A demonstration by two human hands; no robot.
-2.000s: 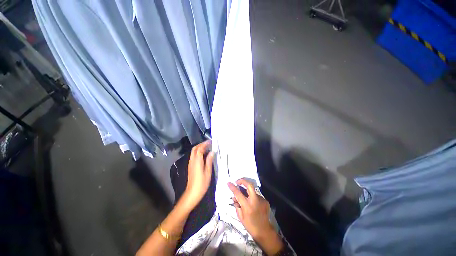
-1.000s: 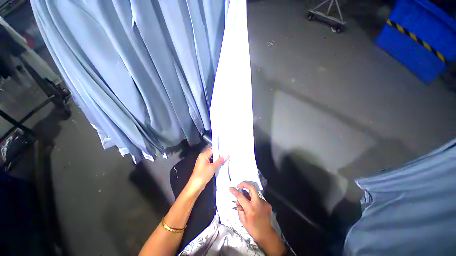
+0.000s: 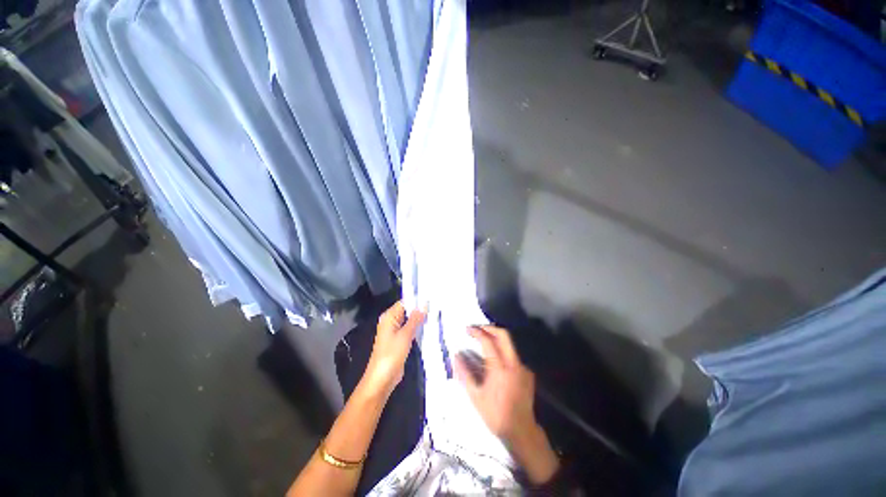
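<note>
A pale sleeve or strip of garment [image 3: 439, 194], glaring white, hangs down to my lap; a dark line shows near its lower part. My left hand [image 3: 393, 340] pinches its left edge between thumb and fingers. My right hand [image 3: 497, 379] is at its lower right side, fingers curled and blurred; something dark shows under the fingers, and I cannot tell whether they hold it. Light blue garments [image 3: 243, 146] hang close together just left of the strip.
More blue garments [image 3: 797, 388] hang at the lower right. A blue bin with a black-yellow stripe [image 3: 806, 78] stands at the upper right, near a wheeled stand [image 3: 631, 49]. Dark rail frames [image 3: 73, 233] stand at the left. Leaf-print cloth [image 3: 447, 474] covers my lap.
My right hand has moved slightly up and right and its fingers have shifted. My left hand, lying partly over the strip before, now pinches its left edge. The strip has shifted slightly left.
</note>
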